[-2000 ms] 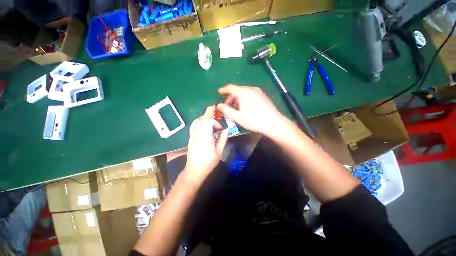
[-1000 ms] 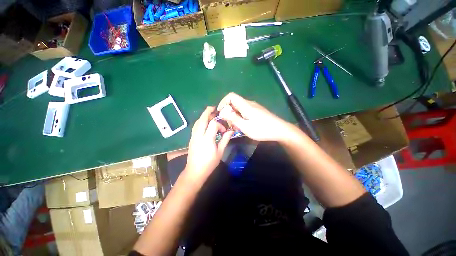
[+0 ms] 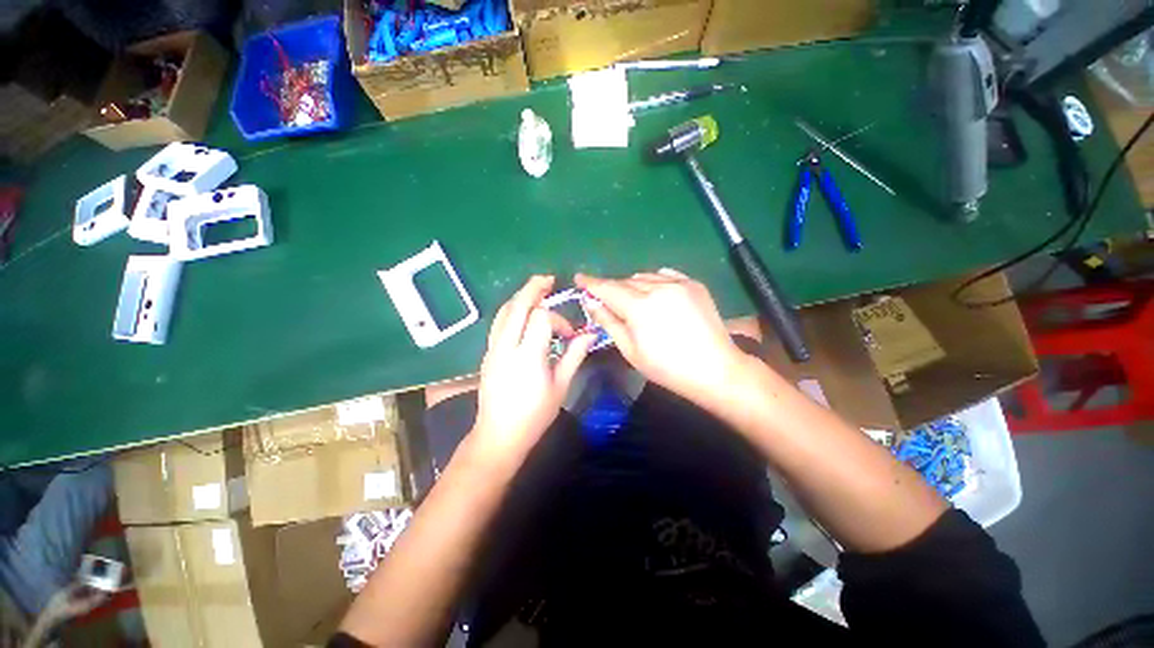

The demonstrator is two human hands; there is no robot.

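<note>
My left hand (image 3: 516, 361) and my right hand (image 3: 662, 317) hold a small white housing (image 3: 566, 299) between them at the bench's front edge, over my lap. My fingers cover most of it; a bit of blue and a bit of red show between them. My left hand grips its left side, my right fingers its right side. A second white housing frame (image 3: 406, 301) with a large window lies on the green bench (image 3: 316, 304), left of my hands.
Several white housings (image 3: 228, 223) lie at left. A mallet (image 3: 747, 253), blue cutters (image 3: 823, 203), tweezers and a small bottle (image 3: 534, 144) lie beyond my hands. Behind are a blue bin (image 3: 332, 117) and cardboard boxes. A grey tool (image 3: 966, 127) stands right. Another person's hand shows lower left.
My right hand has shifted a little right and opened from its pinch above the housing to grip its right side. Another person's hand with a white piece has appeared at lower left.
</note>
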